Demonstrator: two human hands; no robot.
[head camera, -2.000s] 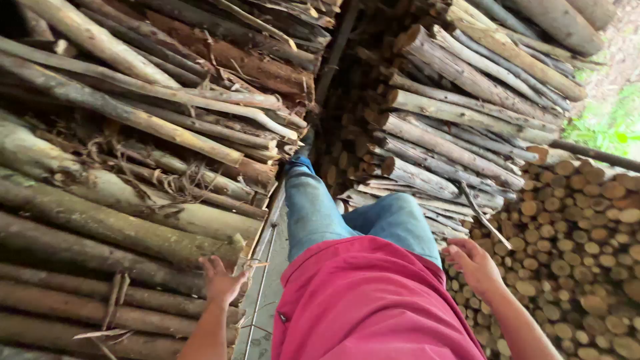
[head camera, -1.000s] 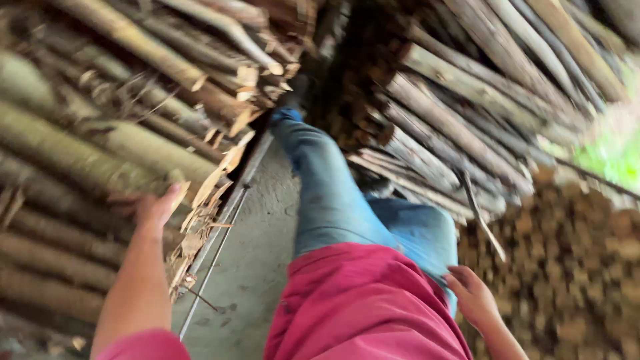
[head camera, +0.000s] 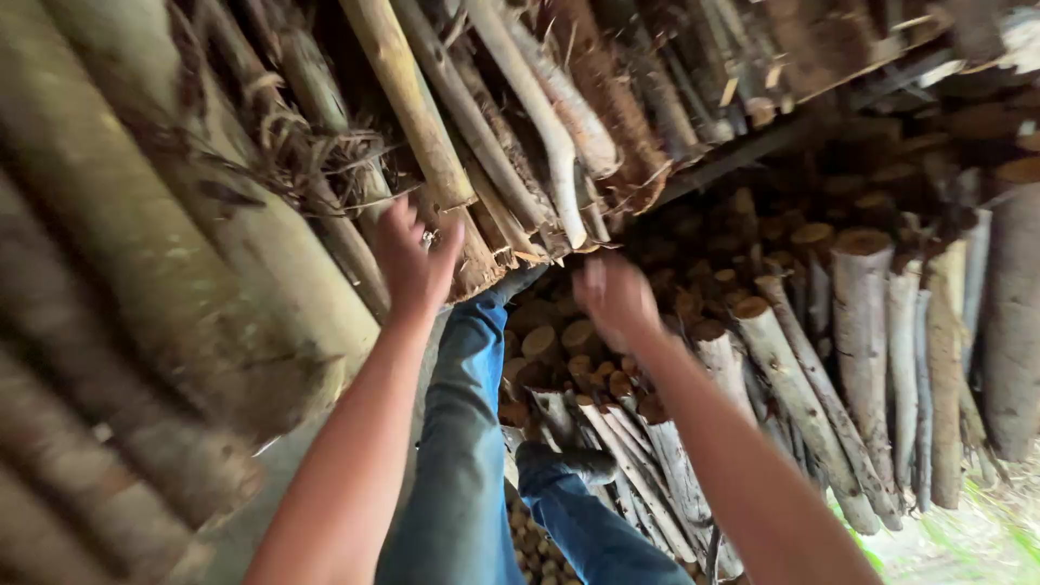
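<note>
My left hand (head camera: 416, 258) is at the cut ends of the stacked logs, fingers apart, close to a yellowish peeled log (head camera: 410, 106); whether it touches the log is unclear. My right hand (head camera: 617, 301), blurred, is just below the end of a pale crooked branch (head camera: 536, 114), over the dark gap between stacks. Its fingers look curled, and I cannot tell whether they hold anything. Dry twigs and bark strips (head camera: 341, 166) lie on the logs left of my left hand. My legs in blue jeans (head camera: 455, 422) are below, between the stacks.
Thick logs (head camera: 162, 244) fill the left side, above a strip of grey floor (head camera: 268, 496). Another stack of cut logs (head camera: 861, 309) stands at the right, with more log ends (head camera: 540, 345) deep in the gap. Green grass (head camera: 967, 536) shows at the lower right.
Both hands have moved forward to the log ends near the gap; my right hand was beside my thigh before. The view has turned strongly and sits nearer the left stack.
</note>
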